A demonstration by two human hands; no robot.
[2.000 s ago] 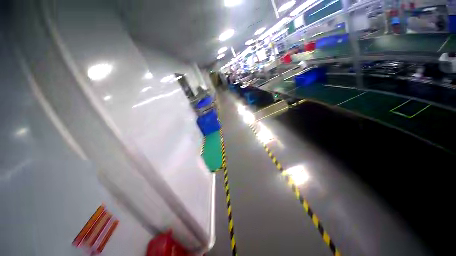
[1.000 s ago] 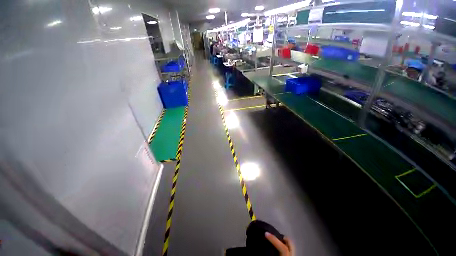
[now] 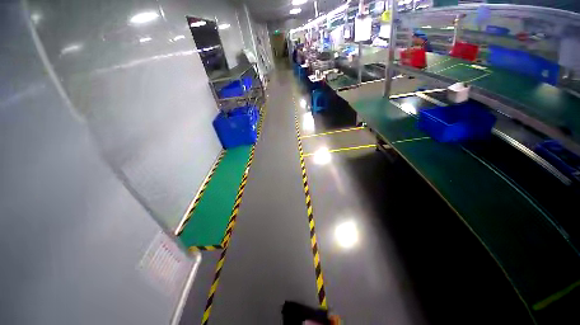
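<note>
A dark object, apparently a black tape roll [image 3: 300, 312], shows at the bottom edge of the head view, cut off and blurred. A small patch of fingers, apparently of my right hand [image 3: 331, 320], lies against its right side and holds it. Most of this hand is out of the picture. My left hand is not in view.
The grey aisle floor [image 3: 270, 190] runs ahead between black-and-yellow tape lines. At left are a pale wall, a green floor strip [image 3: 219, 197] and a blue bin [image 3: 236, 127]. At right, a green bench [image 3: 439, 168] bears a blue crate [image 3: 455, 122].
The view has levelled and moved forward along the aisle; the blue bin and crate look nearer. The hand and black object came into view, then sank lower at the bottom edge.
</note>
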